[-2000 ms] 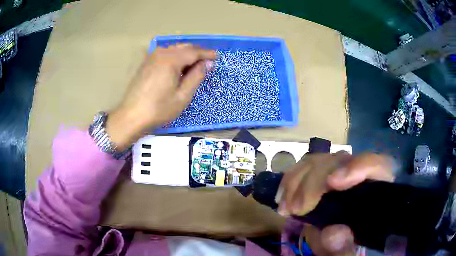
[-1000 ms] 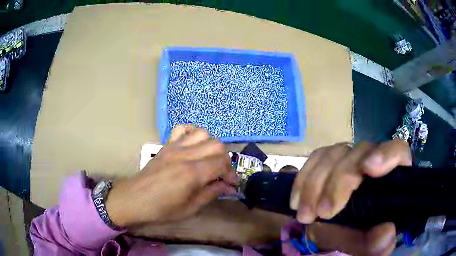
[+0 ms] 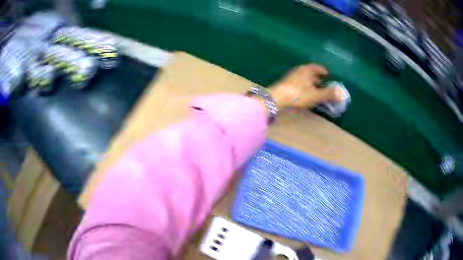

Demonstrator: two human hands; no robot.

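My left hand (image 3: 303, 90) is stretched out at the edge of the green belt, blurred. Its fingers are on a small whitish unit (image 3: 336, 100), whose details are too blurred to tell. The blue screw tray (image 3: 358, 203) full of silvery screws lies on the cardboard below the hand. The white fixture (image 3: 231, 240) shows partly at the bottom edge, with short black slots, a dark pad and part of a round hole. My right hand and the screwdriver are not in view.
The green conveyor belt (image 3: 243, 48) curves across the far side. Several waiting units (image 3: 76, 58) with yellow spots cluster on the dark surface at the upper left. Brown cardboard (image 3: 137, 117) lies under the tray. A small white piece (image 3: 447, 165) is on the belt at the right.
The view has swung up and left. My left hand has moved from the fixture out to the belt with a whitish unit. My right hand and the screwdriver have left the picture.
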